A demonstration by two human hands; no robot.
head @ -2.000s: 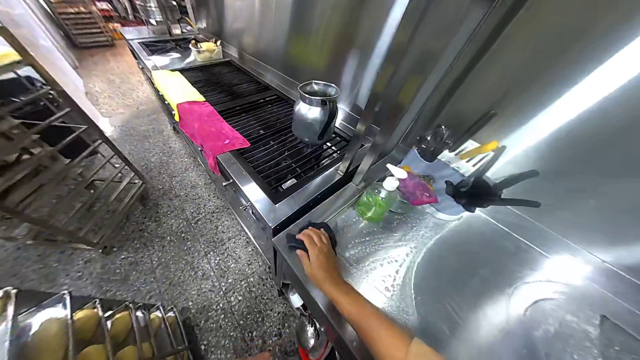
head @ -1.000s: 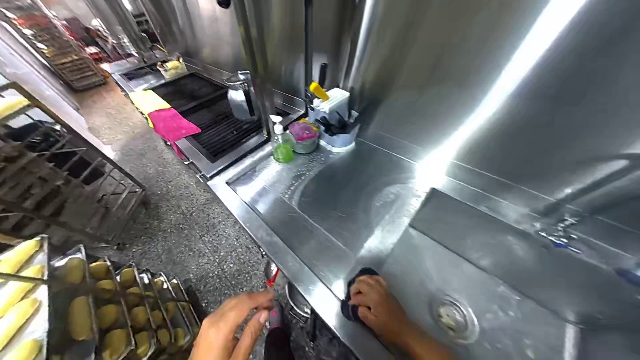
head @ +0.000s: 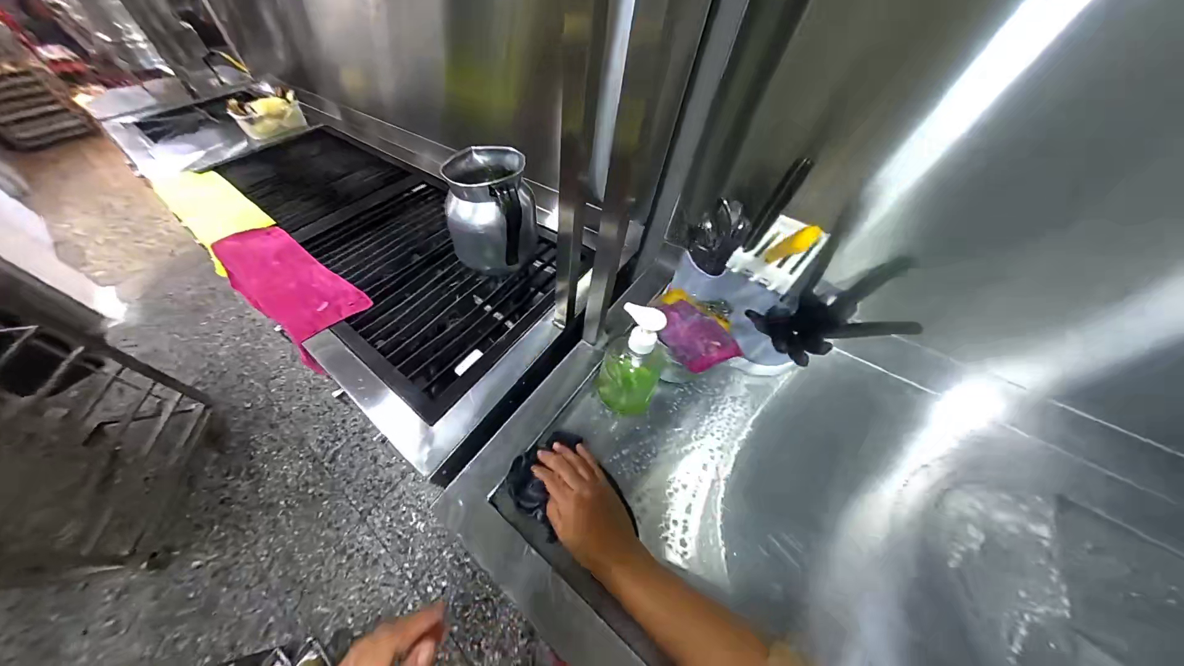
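Note:
My right hand [head: 583, 504] presses a bunched black cloth [head: 529, 481] onto the near left corner of a wet stainless steel counter [head: 680, 481]. Just beyond it stands a clear pump bottle of green liquid soap [head: 631, 375] with a white pump. Beside the bottle, a magenta and yellow cloth [head: 696, 335] lies against a grey utensil holder [head: 740, 301] with black-handled tools. My left hand [head: 398, 638] is at the bottom edge, over the floor, partly cut off and touching nothing I can see; its fingers are bent and blurred.
Left of the counter is a black-grated grill [head: 416, 277] with a metal pitcher [head: 490, 217]. A magenta cloth [head: 282, 282] and a yellow cloth [head: 211, 205] hang over its front edge. Upright metal posts [head: 592, 185] rise between grill and counter. A metal rack [head: 102, 416] stands at the left.
My right hand has moved with the black cloth from beside the sink basin, a second ago, back to the counter corner near the grill. The view has swung left.

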